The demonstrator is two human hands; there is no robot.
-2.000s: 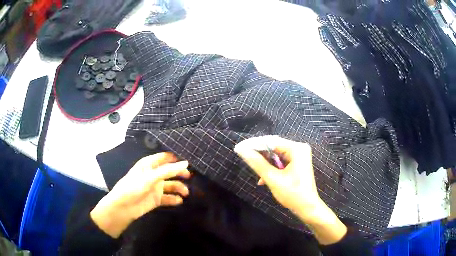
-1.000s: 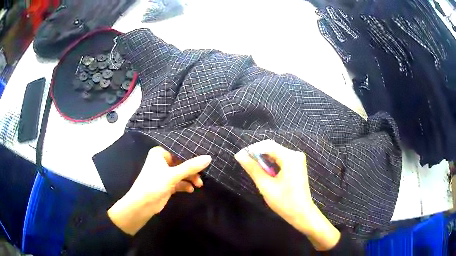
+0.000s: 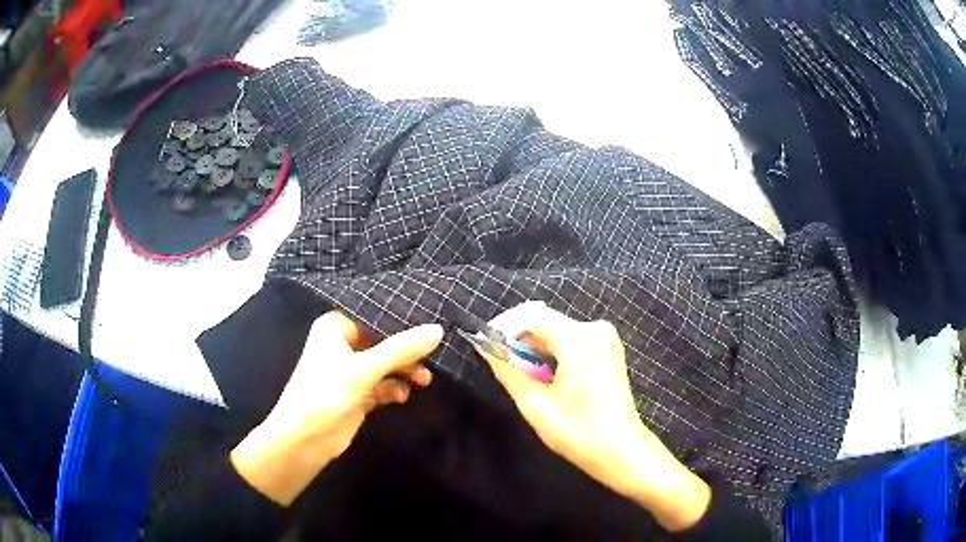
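Note:
The dark garment with a thin white grid point(image 3: 593, 228) lies across the table and over the lap, with a plain black part at its left front. My left hand point(image 3: 344, 397) holds the garment's front edge between thumb and fingers. My right hand point(image 3: 577, 397) holds small thread snips point(image 3: 514, 353) with pink and blue on them. The metal blades point left at the cloth edge, just right of my left thumb. No needle or thread can be made out. Whether the blades touch the cloth is not clear.
A round black tray with red rim point(image 3: 159, 252) holds a pile of dark buttons point(image 3: 212, 159). One loose button point(image 3: 239, 248) lies beside it. A phone point(image 3: 69, 238) is at the left, a black bag point(image 3: 159, 53) behind, dark garments point(image 3: 847, 191) at the right, blue crates point(image 3: 117, 455) below.
My left hand has moved right along the edge and its thumb has closed onto it. My right hand has moved slightly left and down, and the snips' blades now show beyond the fingertips.

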